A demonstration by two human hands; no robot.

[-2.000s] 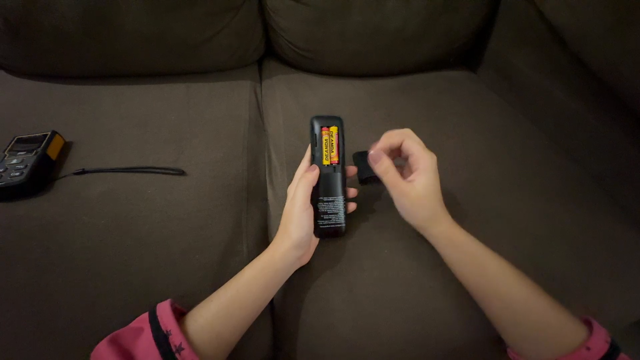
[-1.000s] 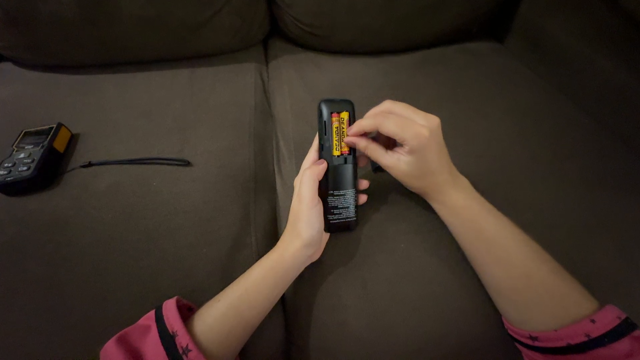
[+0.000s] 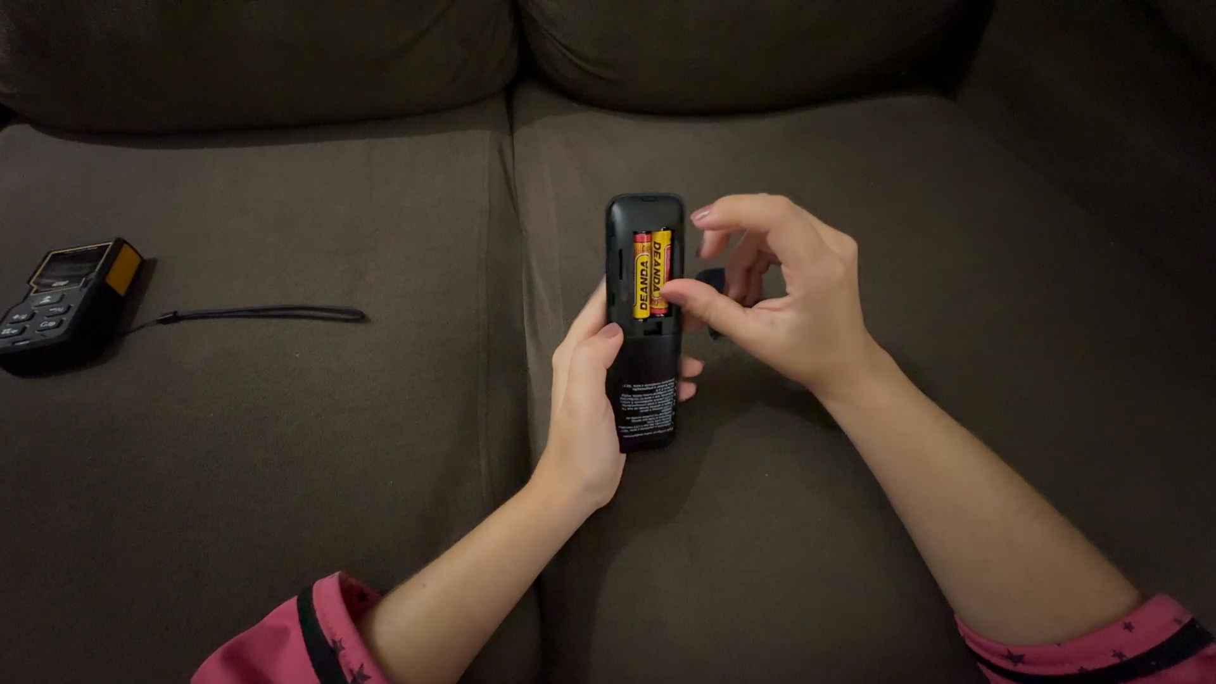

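A black remote control (image 3: 649, 366), back side up, is held upright in my left hand (image 3: 584, 413), whose thumb lies on its left edge. Its battery bay is uncovered. Two yellow and red batteries lie in it side by side, a left one (image 3: 642, 275) and a right one (image 3: 661, 271). My right hand (image 3: 793, 294) has its thumb tip on the right battery near the lower end, while its fingers are spread apart and grip nothing. Behind that hand, partly hidden, a small black piece (image 3: 712, 277) lies on the sofa.
A black and yellow handheld device with buttons and a small screen (image 3: 62, 304) lies at the far left of the sofa seat (image 3: 285, 456). Its black wrist strap (image 3: 261, 313) stretches right. A seam runs between the two cushions, and back cushions (image 3: 750, 52) stand behind.
Two seconds ago my right hand was off to the right of the remote control; it has moved left onto the batteries. Since one second ago its fingers have spread apart, with the thumb still at the bay.
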